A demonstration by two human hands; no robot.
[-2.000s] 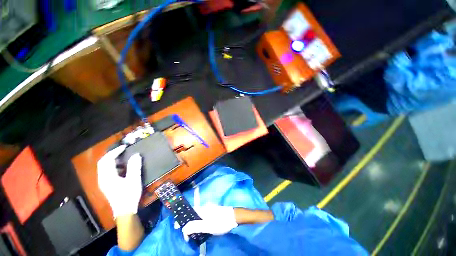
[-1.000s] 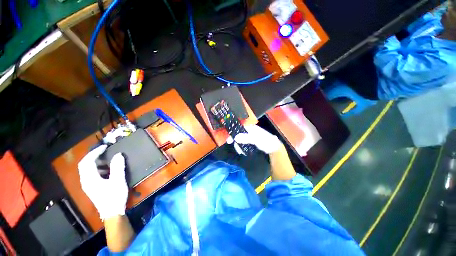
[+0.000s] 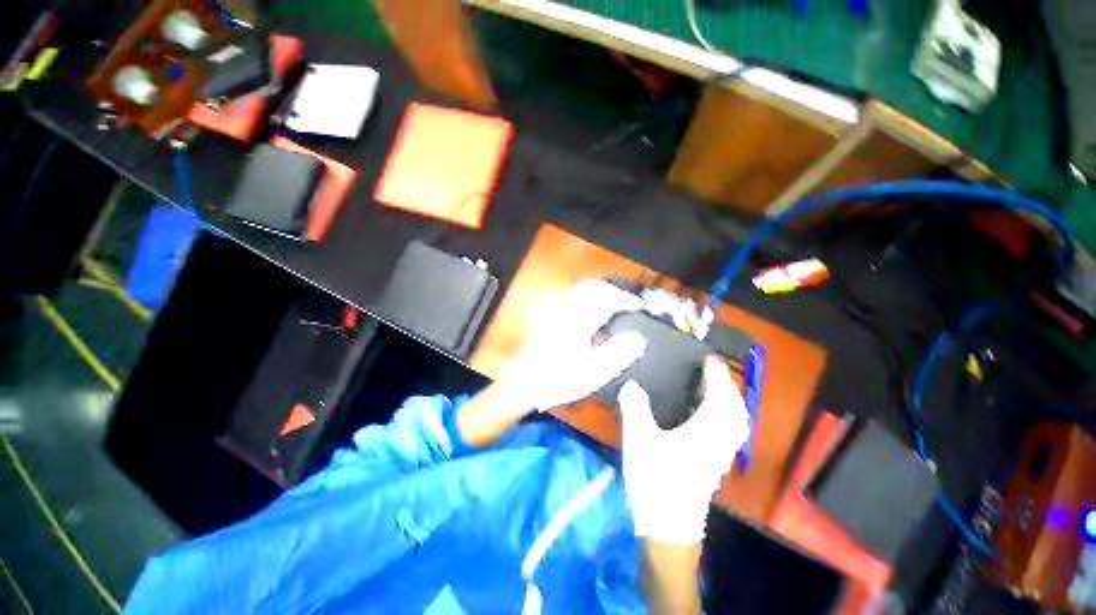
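Note:
A black set-top box (image 3: 668, 375) lies on the orange-brown test fixture board (image 3: 535, 274), its far edge at the whitish connector block (image 3: 675, 310). My gloved left hand (image 3: 565, 351) holds the box's left side, thumb on top. My gloved right hand (image 3: 683, 463) grips its near and right side, fingers at the right edge. The hands hide much of the box, and whether it is plugged in cannot be told. A blue marker pen (image 3: 754, 402) lies on the board's right side. A thick blue cable (image 3: 769, 228) runs from the connector block.
Left are a black box (image 3: 439, 296), a foam pad (image 3: 445, 165), another black box (image 3: 274, 189) and a white-topped box (image 3: 333, 100). Right are a black box (image 3: 875, 485) on foam, AV plugs (image 3: 791, 276) and the orange switch box (image 3: 1052, 517). A dark bin (image 3: 228, 372) stands lower left.
The view has swung left. My right hand has let go of the remote control, which is no longer seen, and has moved onto the box beside my left hand.

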